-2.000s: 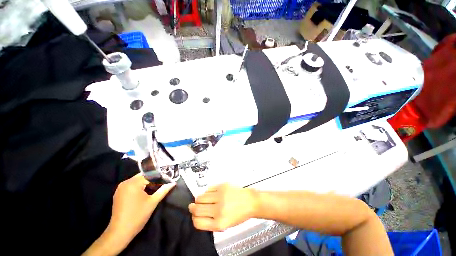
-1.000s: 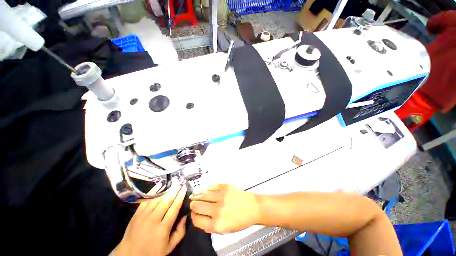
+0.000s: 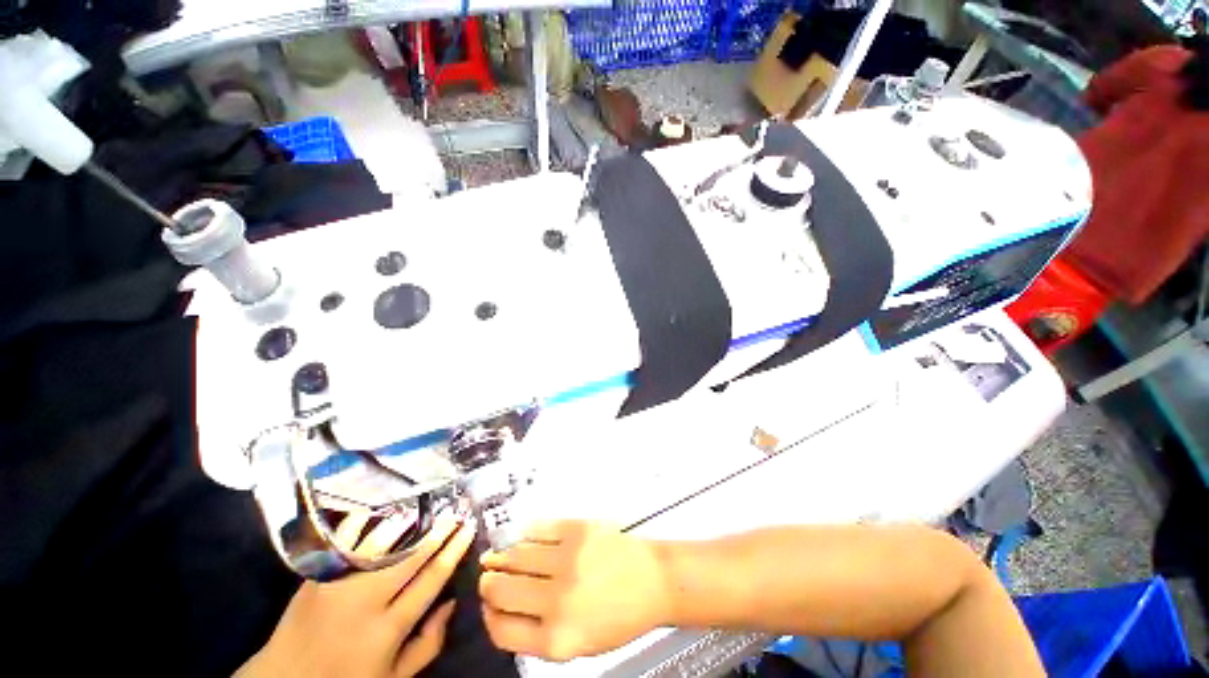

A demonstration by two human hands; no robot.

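A black garment is heaped left of the white sewing machine head and reaches under its left end. My left hand lies flat on the black cloth with fingers spread, fingertips beside the needle area; the shiny metal loop partly covers the fingers. My right hand is curled at the cloth's right edge, close to the needle area. Its fingertips are hidden, so whether it pinches the cloth cannot be told. The needle tip is not clear.
Two black bands hang over the machine arm. A small brown tab lies on the white bed. A blue crate is at lower right. A red stool stands behind. Red clothing shows at right.
My left hand has gone from a bent grip by the metal loop to lying flat with its fingers near the needle. My right hand stays curled beside it. The view has shifted somewhat.
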